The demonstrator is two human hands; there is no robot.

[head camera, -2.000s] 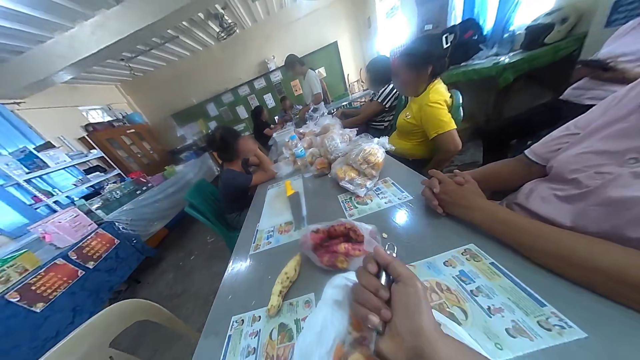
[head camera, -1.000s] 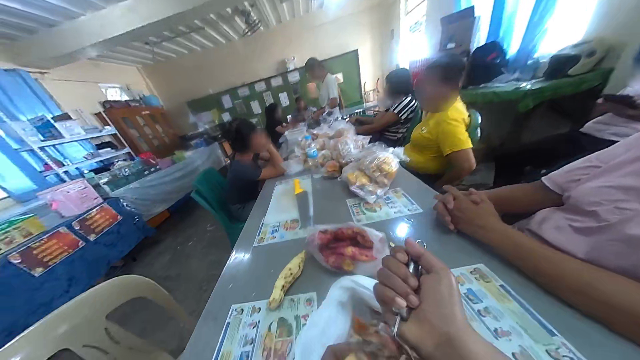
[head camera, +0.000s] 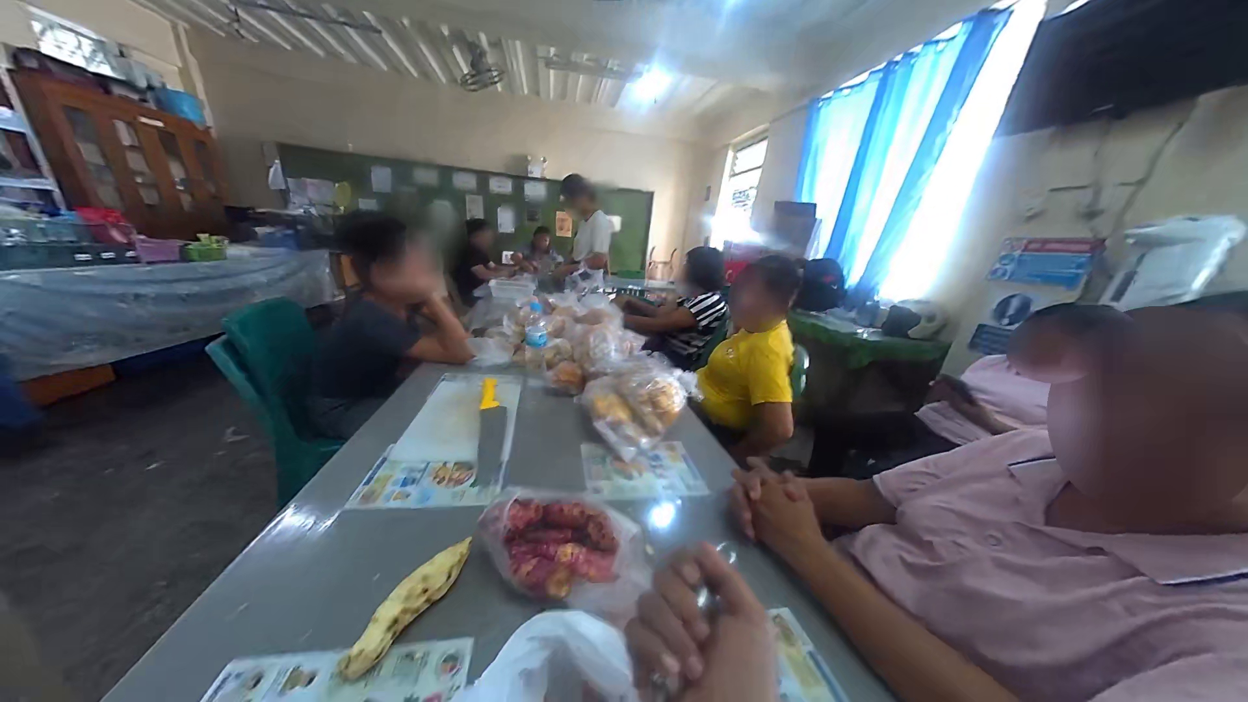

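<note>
At the bottom, right of centre, my right hand (head camera: 717, 629) has its fingers curled round a shiny metal utensil, mostly hidden by the fingers. My left hand cannot be made out. Left of my right hand lies a white plastic bag (head camera: 561, 648), cut off by the frame edge. Just beyond it, a clear plastic bag (head camera: 619, 546) holds several red-purple root crops (head camera: 556, 546). A mottled yellow, elongated root crop or fruit (head camera: 409, 604) rests partly on a printed sheet (head camera: 419, 673). Farther off, a knife with a yellow handle (head camera: 489, 395) lies on a white board (head camera: 444, 424).
The grey table (head camera: 292, 575) stretches away, bearing a water bottle (head camera: 536, 336) and bags of food (head camera: 639, 400). At the right, a person in a pink shirt rests clasped hands (head camera: 780, 507) on its edge. Other people sit along both sides; a green chair (head camera: 278, 390) stands left.
The view has swung to the right and up, showing more of the person in pink and the window. My right hand stays closed round the metal utensil.
</note>
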